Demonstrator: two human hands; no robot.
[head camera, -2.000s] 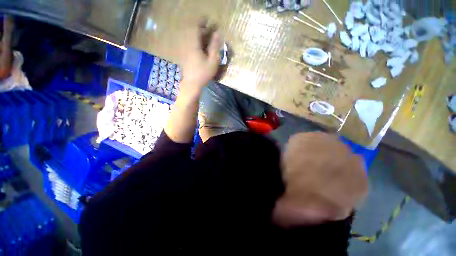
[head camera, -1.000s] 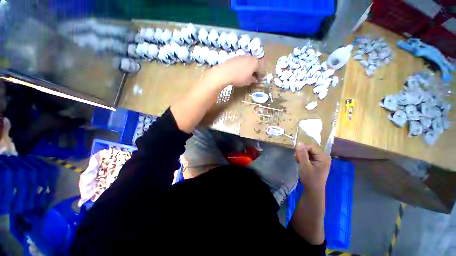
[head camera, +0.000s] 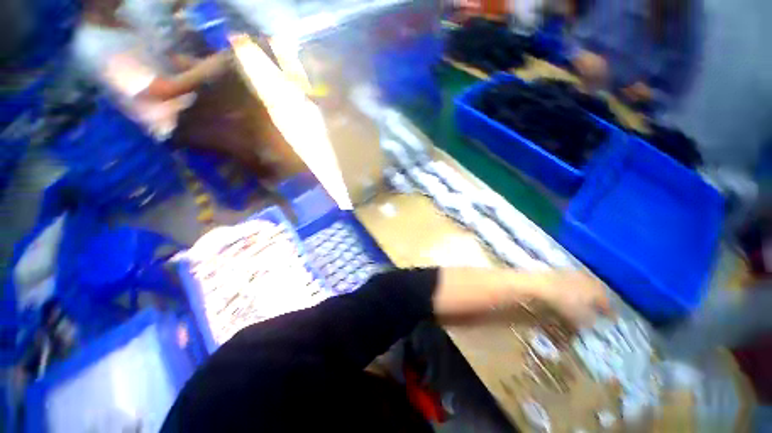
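Note:
My left hand (head camera: 584, 300) reaches over the bench at the near edge of the heap of white-grey parts (head camera: 622, 359). It is motion-blurred, and whether its fingers hold anything cannot be told. A small white dish (head camera: 542, 345) lies just below the hand among thin tan sticks (head camera: 526, 359). A second white dish (head camera: 535, 414) is nearer the bench edge, cut close by the bottom of the picture. My right hand is out of the picture.
Rows of white-grey pieces (head camera: 478, 216) run along the bench's back edge. Behind stand a blue crate of dark items (head camera: 470, 114) and another blue crate (head camera: 647, 224). Left are a parts bin (head camera: 254, 275), a parts tray (head camera: 340, 258), a bright lamp (head camera: 296, 118) and a person (head camera: 140, 80).
The view has swung left and up, bringing the lamp, back crates and other people into view. My left hand now lies at the heap. My right hand has left the picture.

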